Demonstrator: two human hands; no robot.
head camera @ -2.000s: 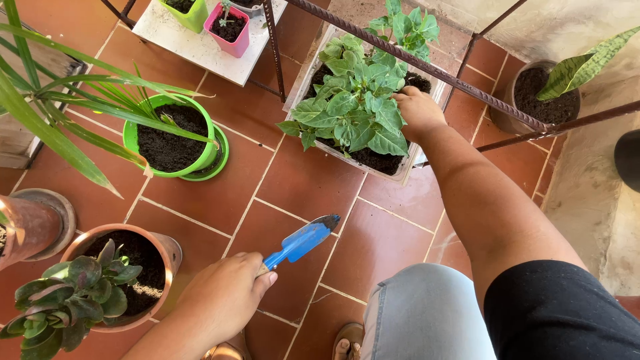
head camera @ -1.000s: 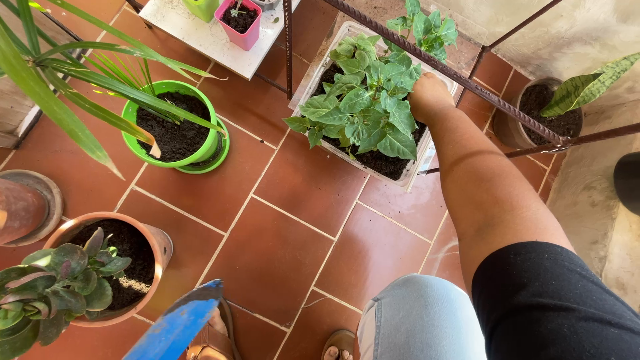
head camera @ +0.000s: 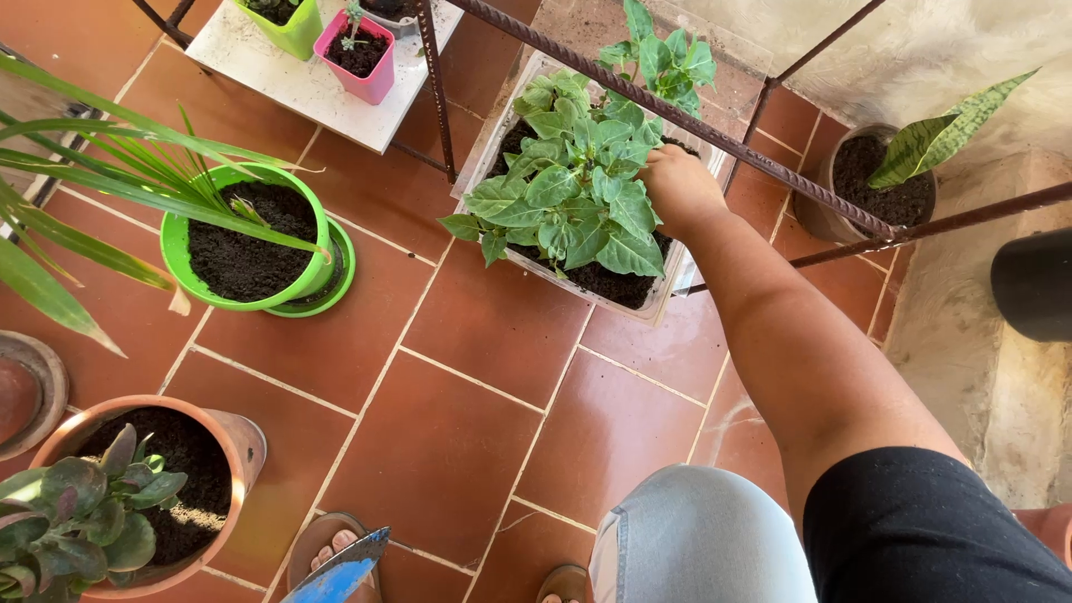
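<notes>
My right hand (head camera: 680, 194) reaches into the right side of a clear plastic planter box (head camera: 578, 289), where leafy green plants (head camera: 582, 180) grow in dark soil. Leaves and soil hide its fingertips, so whether it grips anything cannot be told. The blade of a blue hand trowel (head camera: 339, 574) enters at the bottom edge, above a sandaled foot. My left hand is out of the frame.
Rusty rebar bars (head camera: 670, 117) cross over the planter. A white shelf board (head camera: 335, 84) holds small pots. Around stand a green pot (head camera: 314, 272), a terracotta pot (head camera: 239, 502) and a snake plant pot (head camera: 816, 205). A black cylindrical object (head camera: 1034, 285) is at right.
My left hand held the trowel in the middle of the floor two seconds ago; it has moved down out of view, with only the blade showing. My right hand stays at the planter's right side.
</notes>
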